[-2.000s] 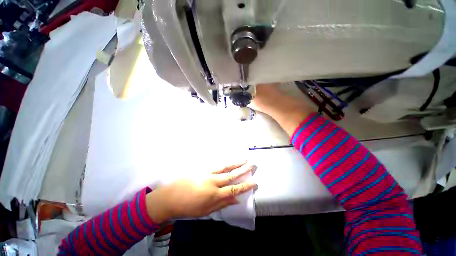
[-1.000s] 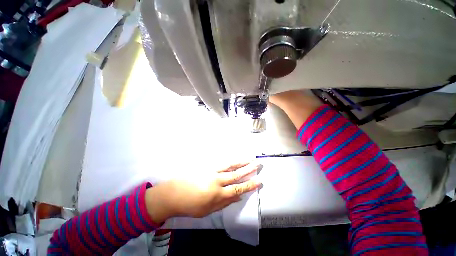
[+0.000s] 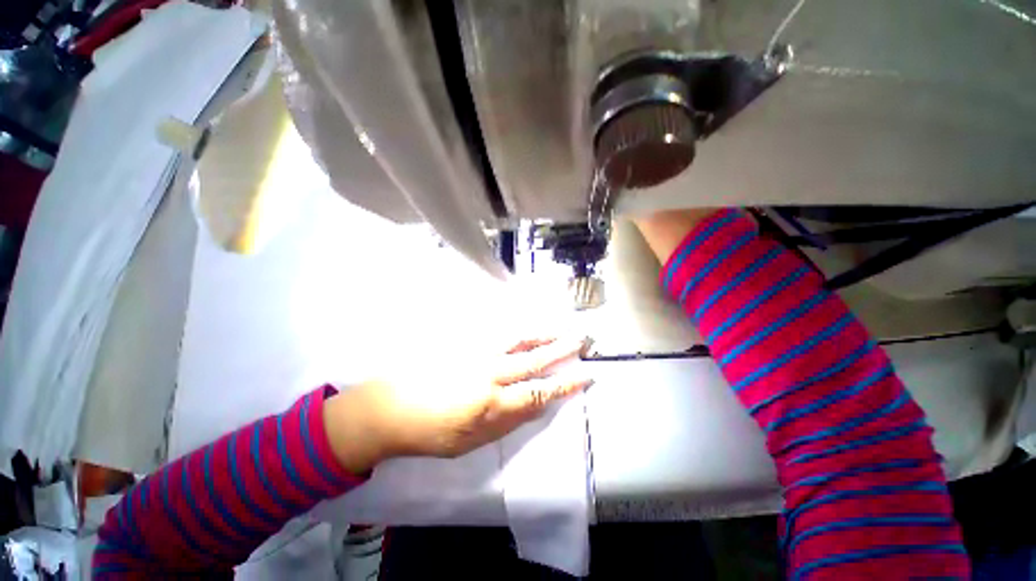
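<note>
A white garment panel (image 3: 261, 352) lies flat on the machine table, its upper part lost in bright glare. My left hand (image 3: 466, 403) lies flat on the panel near its right edge, fingers pointing right, below the presser foot (image 3: 585, 284). A narrow end of the panel hangs over the table's front edge. My right arm reaches behind the sewing machine head (image 3: 534, 114); only the wrist shows, and the hand is hidden behind the head. The ridged metal knob (image 3: 645, 142) is on the head front.
A stack of white cut pieces (image 3: 85, 227) lies at the left. A pale oval lamp-like part (image 3: 241, 182) stands left of the head. Dark thin items lie right of my right wrist. A measuring scale (image 3: 682, 508) runs along the table's front edge. White pieces lie at the lower left.
The machine head appears larger and closer. My left hand has moved slightly up toward the needle, and more of the panel's end hangs over the front edge. My right hand has gone further behind the head.
</note>
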